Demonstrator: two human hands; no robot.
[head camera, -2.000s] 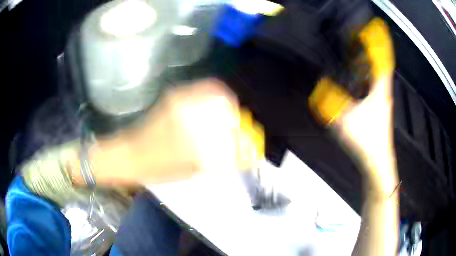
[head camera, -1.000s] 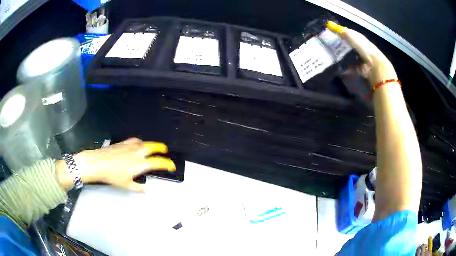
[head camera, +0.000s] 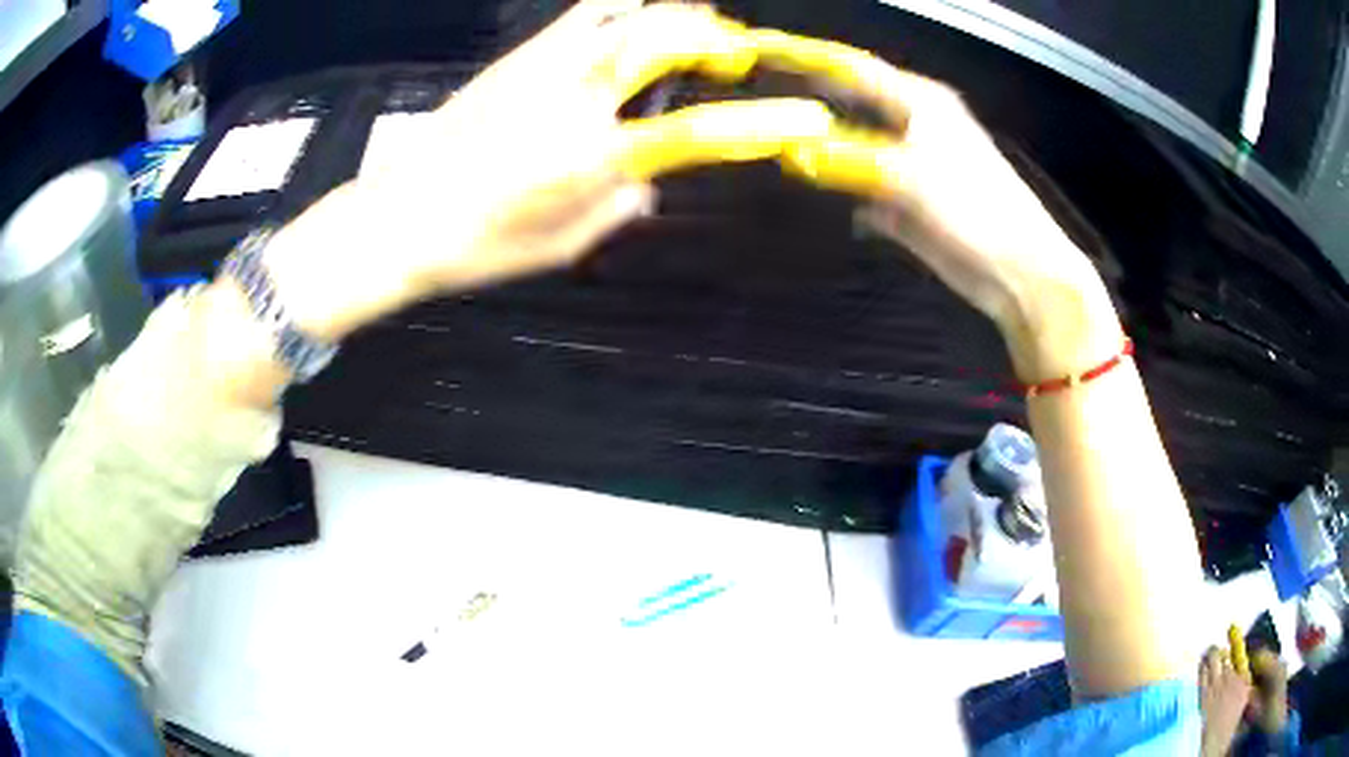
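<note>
My left hand (head camera: 518, 170) and my right hand (head camera: 969, 200) are raised at the top middle, with yellow cots on several fingers. Their fingertips come together over the black surface. The gap between the fingers is dark, and I cannot tell whether they hold anything. A black tray (head camera: 175, 249) lies behind my left hand, with a dark piece bearing a white label (head camera: 252, 158) in it. A second white label shows beside my left wrist. The rest of the tray is hidden by my hands or blends into the dark.
On the white tabletop (head camera: 592, 695) lie a thin blade-like tool (head camera: 451, 626), a teal-striped piece (head camera: 675, 599) and a black slab (head camera: 274, 510). A blue bin (head camera: 925, 569) holds bottles. Translucent rolls (head camera: 67, 318) stand at left. A neighbour's hand (head camera: 1225, 695) shows lower right.
My left hand has risen from the black slab to the top middle. My right hand has moved left from the tray's right end to meet it. The labelled piece it held is no longer clearly visible.
</note>
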